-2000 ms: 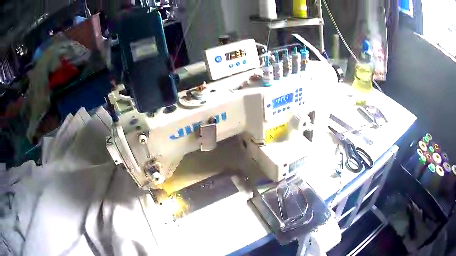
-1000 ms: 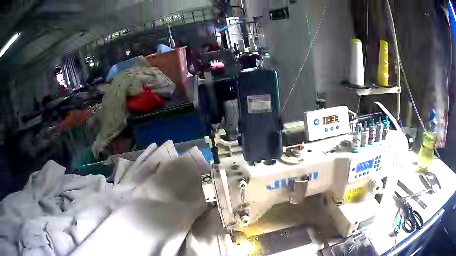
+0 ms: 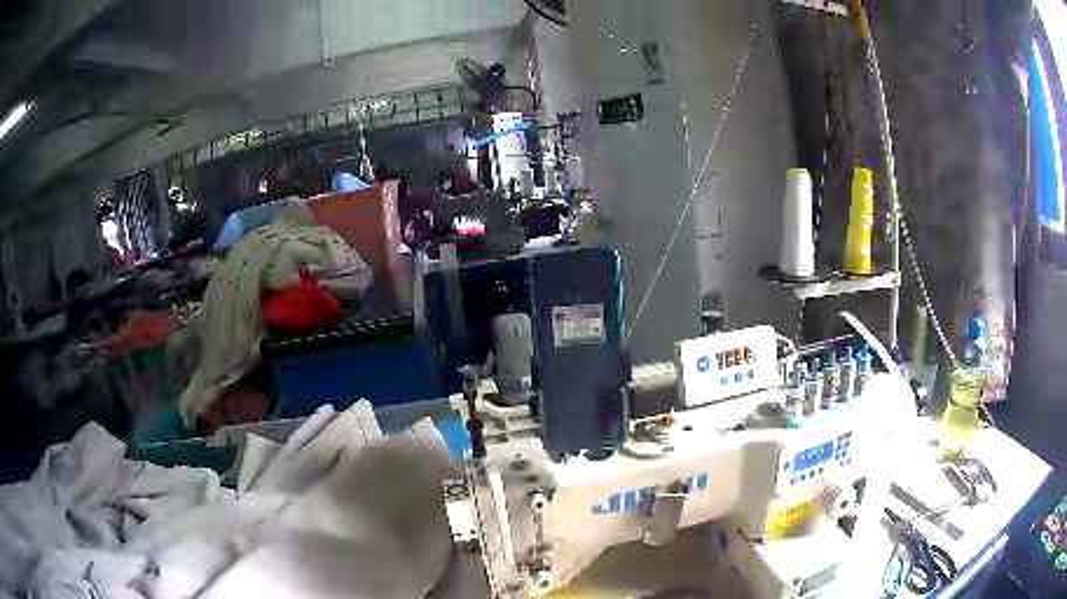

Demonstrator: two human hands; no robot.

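No hand of mine is in the picture. The white sewing machine (image 3: 632, 515) with blue lettering stands at the lower middle; its needle area is cut off by the bottom edge. A large off-white fabric piece (image 3: 293, 527) lies heaped to the left of the machine, with folded edges standing up at its back. A dark blue-black upright rectangle with a label (image 3: 577, 374) stands over the left end of the head. A white control box (image 3: 732, 365) with red digits sits behind the head.
Thread cones, one white (image 3: 797, 225) and one yellow (image 3: 861, 222), stand behind. Shears (image 3: 924, 567) and a bottle of yellowish liquid (image 3: 962, 412) are at the right. Behind the fabric are a blue bin (image 3: 351, 380), an orange-brown panel (image 3: 360, 228) and piled cloth with a red item (image 3: 300, 302).
The view has tilted up from the machine bed to the room behind. The bed, needle area and front tray have dropped out of the picture. No hand appears in any frame.
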